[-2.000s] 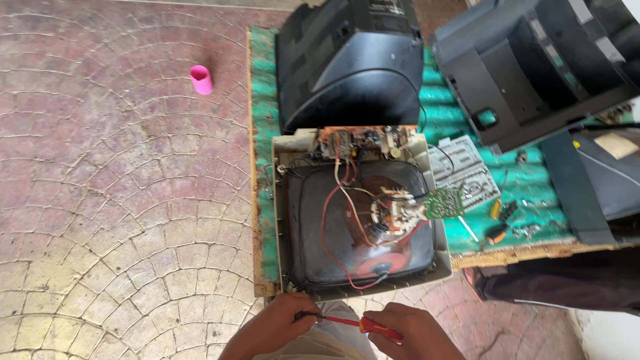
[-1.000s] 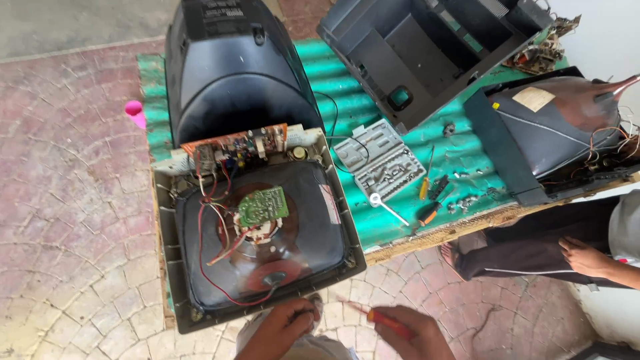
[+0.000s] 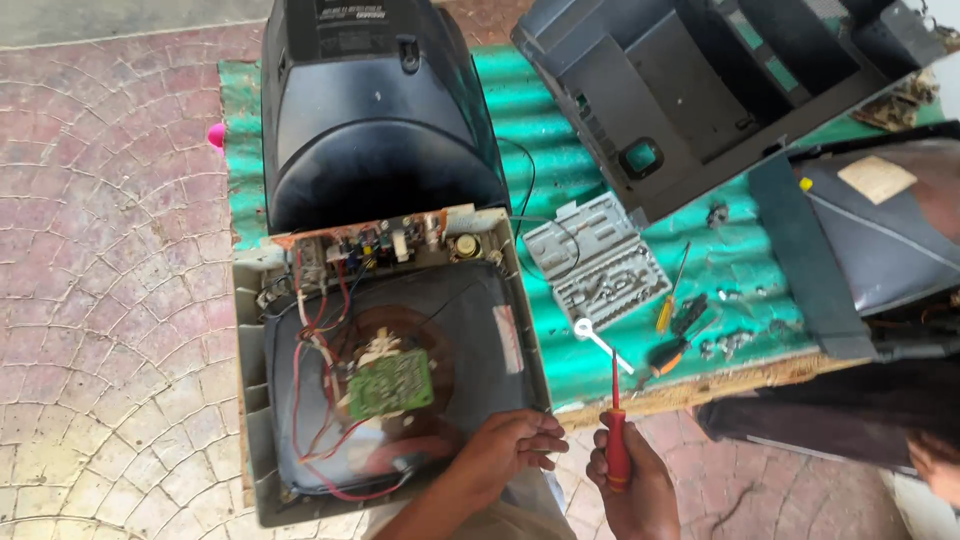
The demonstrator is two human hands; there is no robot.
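A red-handled screwdriver [image 3: 616, 450] is gripped in my right hand [image 3: 641, 484], its tip pointing up and away from me. My left hand [image 3: 517, 442], its fingers loosely curled and holding nothing that I can see, hovers at the near right corner of an opened CRT television [image 3: 531, 352]. The picture tube [image 3: 465, 322] lies with its back up, a green circuit board [image 3: 391, 384] sitting on its neck. Red wires [image 3: 296, 397] loop over the tube. Along the far edge of the frame stands the main circuit board [image 3: 375, 244] with its components.
Behind the set stands a black television back cover [image 3: 375, 97]; another [image 3: 660, 97] lies at the far right. A socket set [image 3: 600, 262], ratchet [image 3: 604, 346], yellow screwdriver [image 3: 665, 313] and orange-black screwdriver [image 3: 664, 356] lie on the green corrugated sheet [image 3: 517, 105]. A second tube [image 3: 885, 240] and a person's leg [image 3: 810, 420] are at right.
Two seconds ago both my hands were at the red screwdriver; now only my right hand holds it, upright, and the left is apart from it. The view has shifted right.
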